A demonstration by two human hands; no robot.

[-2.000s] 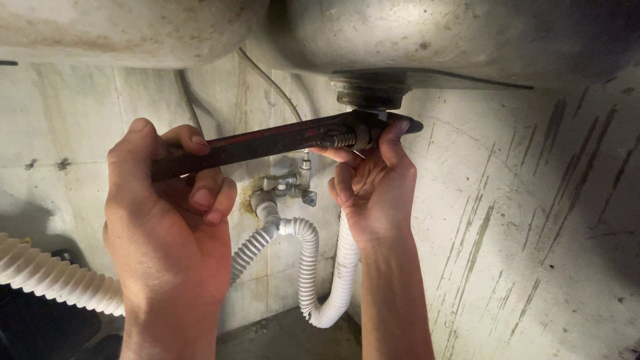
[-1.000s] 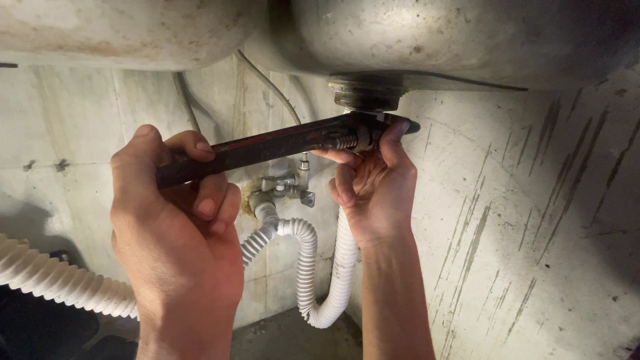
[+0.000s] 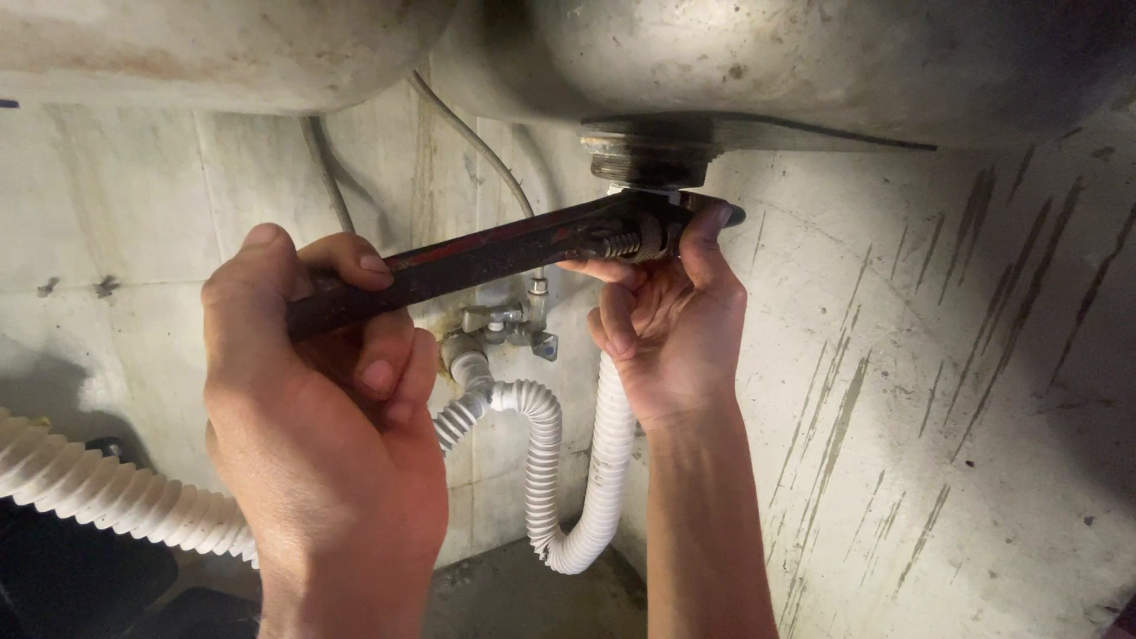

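A dark pipe wrench [image 3: 497, 257] with traces of red paint slants up to the right beneath the sink drain fitting [image 3: 652, 160]. My left hand [image 3: 328, 426] grips the end of its handle. At the wrench's head, my right hand [image 3: 674, 328] holds the jaw, thumb on the right side and fingers beneath the adjusting nut. The threaded drain fitting sits just above the jaw; whether the jaw touches it, I cannot tell. A white corrugated drain hose [image 3: 612, 461] hangs down behind my right hand, which hides its upper end.
Steel sink bowls [image 3: 754, 62] hang overhead. On the tiled back wall are a shutoff valve [image 3: 510, 321] and a grey supply hose [image 3: 475, 138]. Another white corrugated hose [image 3: 133, 506] crosses at the lower left above dark objects. A stained wall [image 3: 923, 355] stands on the right.
My left hand and the handle end have shifted slightly right and down compared with two seconds ago. My right hand stays at the wrench's head.
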